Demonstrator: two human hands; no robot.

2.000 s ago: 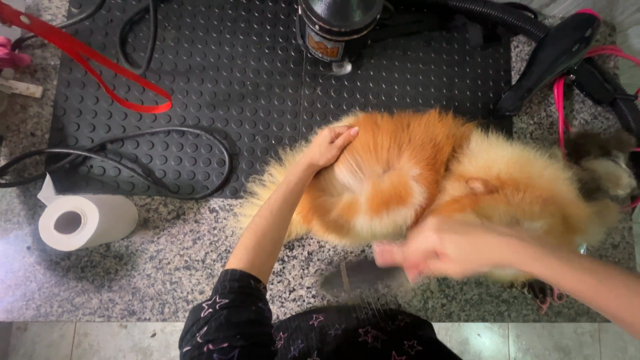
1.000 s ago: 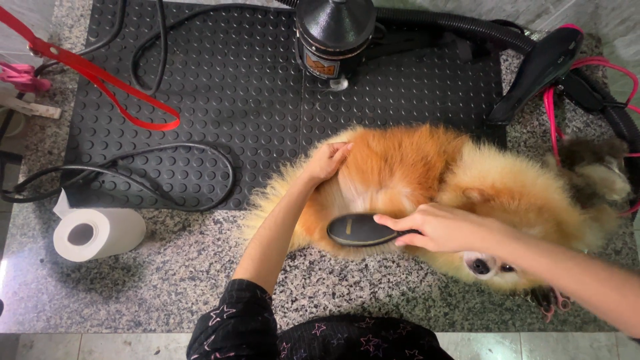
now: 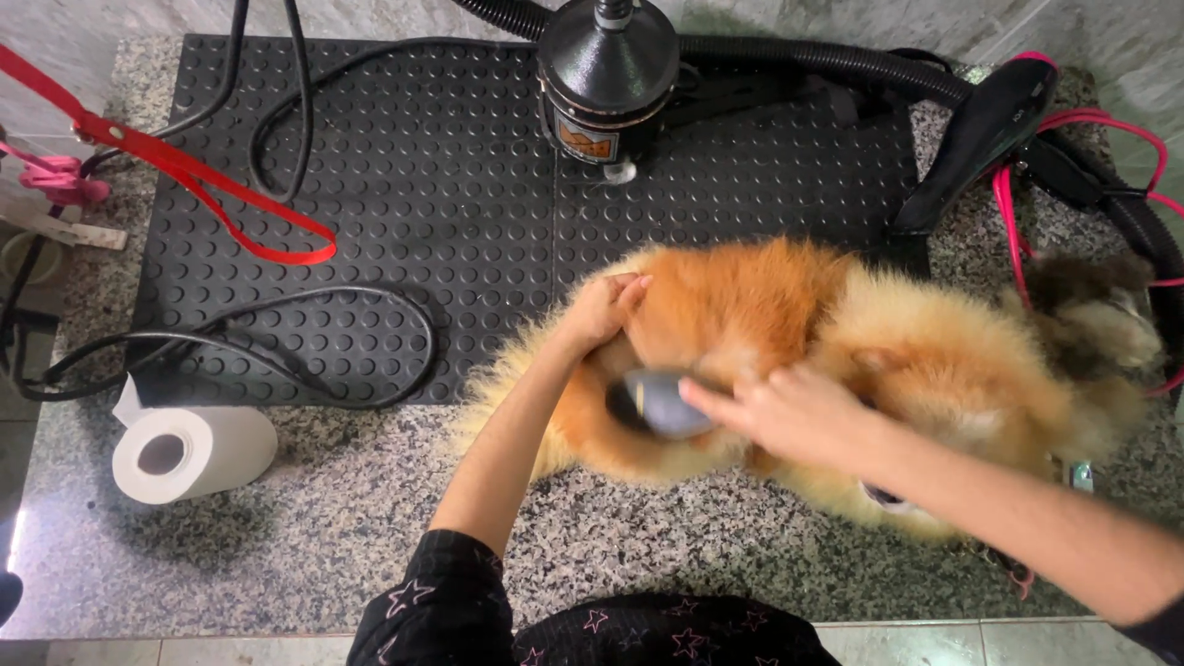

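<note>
A fluffy orange and cream dog lies on its side at the near edge of a black studded rubber mat, its head toward the right and partly behind my right forearm. My left hand rests on the fur near the dog's hindquarters, with the fingers bent against it. In my right hand is a dark oval hairbrush, blurred by motion, over the dog's belly fur. My fingers cover the brush's handle, and its bristles are hidden.
A black dryer canister stands on the rubber mat. Right lie a black hair dryer, pink cords and a clump of fur. Left are a red strap, a looped black cable and a white paper roll on the granite top.
The brush in my right hand has moved about over the dog's belly. The dog's face, plain one second ago, is now mostly behind my right forearm. My left hand has stayed on the fur.
</note>
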